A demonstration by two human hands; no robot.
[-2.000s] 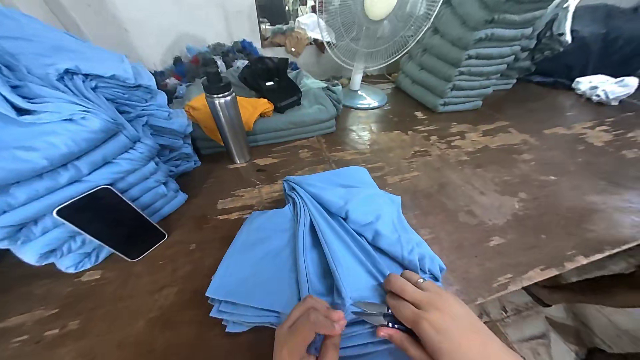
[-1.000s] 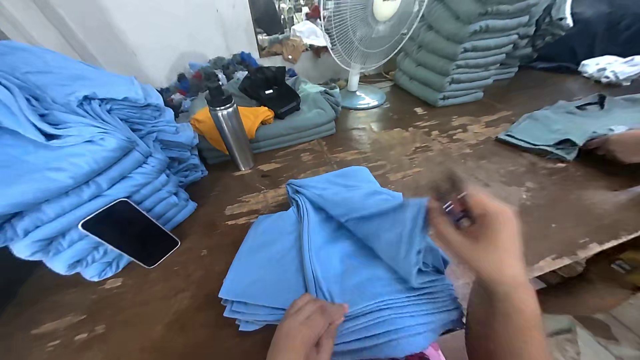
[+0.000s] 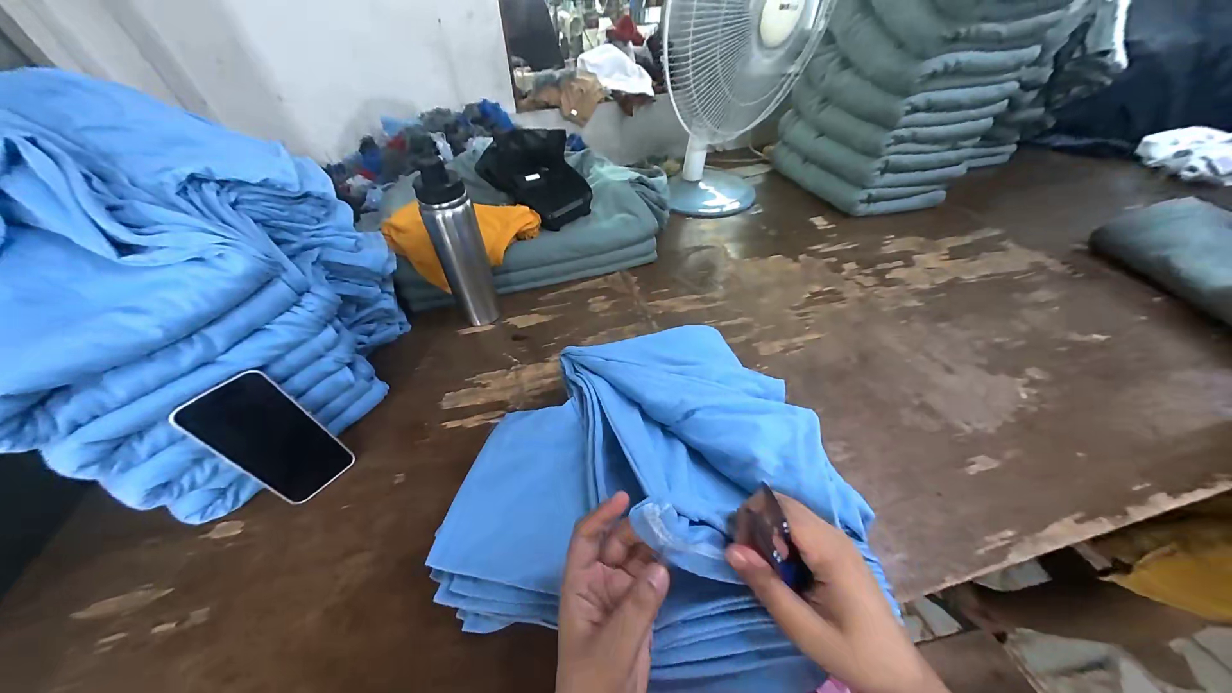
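Observation:
A stack of folded blue fabric garments (image 3: 520, 500) lies on the worn wooden table, its top piece bunched toward the right. My right hand (image 3: 818, 587) holds small thread snips (image 3: 770, 534), blades pointing up, over the front of the stack. Just left of it, my left hand (image 3: 611, 587) is raised palm up with fingers curled, beside a turned-up fabric edge (image 3: 674, 534) that shows a pale strip. Whether its fingertips touch that edge is unclear.
At left stands a tall blue fabric pile (image 3: 192, 269) with a smartphone (image 3: 265, 438) leaning on its front. Behind are a steel bottle (image 3: 462, 255), a black cap (image 3: 539, 178), a fan (image 3: 712, 192) and green folded stacks (image 3: 866, 144). The table edge (image 3: 1078, 529) runs at right.
My right hand, raised off to the right a second ago, is back near my left hand. The left hand has turned palm up. At right, the green garment that lay spread is now a folded piece.

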